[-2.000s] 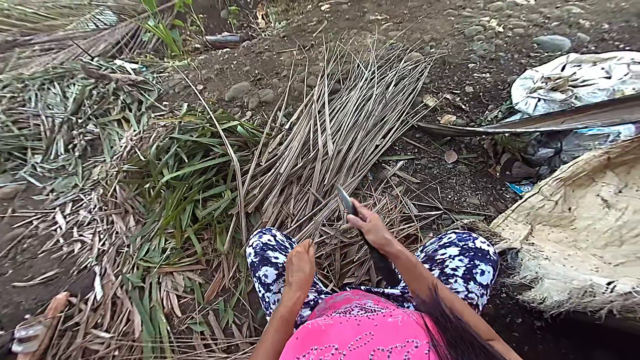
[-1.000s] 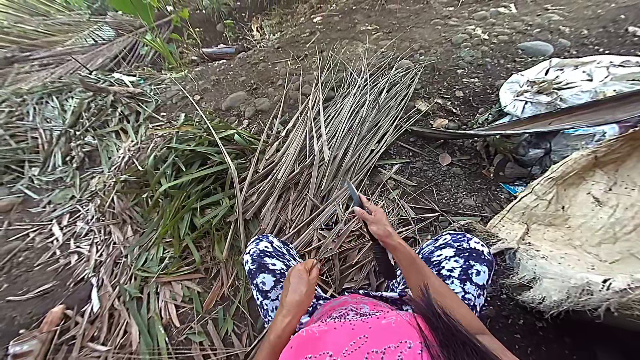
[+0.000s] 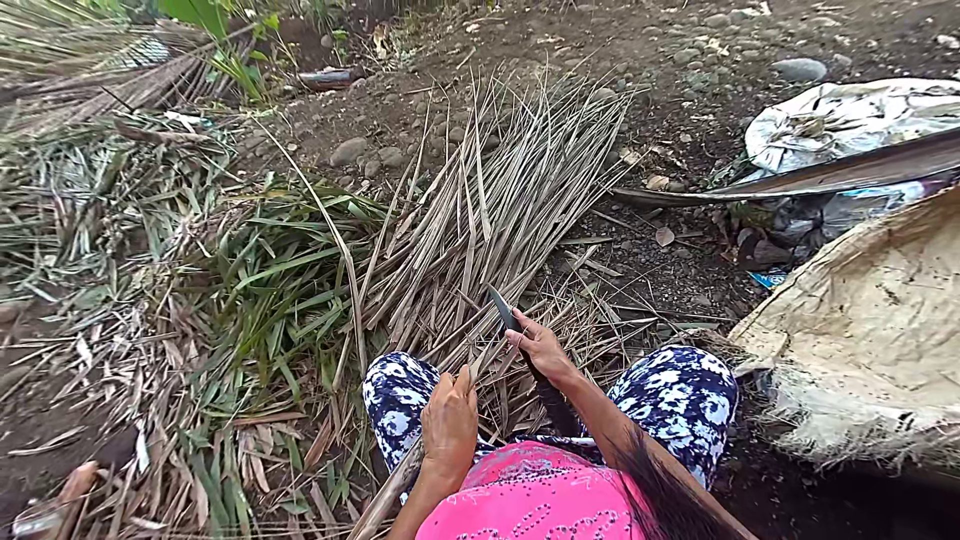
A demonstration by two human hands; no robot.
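Note:
My right hand (image 3: 540,346) is closed on a knife, whose dark blade (image 3: 502,309) points up and away from me; a dark handle or shaft (image 3: 551,397) runs back below the hand. Left of it, my left hand (image 3: 450,416) grips a dry palm leaf strip (image 3: 475,366); its tip shows above the fingers, and a pale dry length (image 3: 390,491) comes out below the wrist. The hands are apart, above my patterned trousers. Beyond them a bundle of dry, thin palm leaflets or ribs (image 3: 517,187) lies fanned out on the soil.
Green leaf strips (image 3: 292,262) lie left of the bundle, with dry shavings (image 3: 112,300) farther left. At right are a white sack (image 3: 840,124), a long dry frond sheath (image 3: 832,172) and a frayed beige sack (image 3: 885,322). Stones (image 3: 349,151) dot the soil behind.
A dry strip now shows in my left hand, above its fingers and below its wrist, where none was plain before. My right hand keeps hold of the knife.

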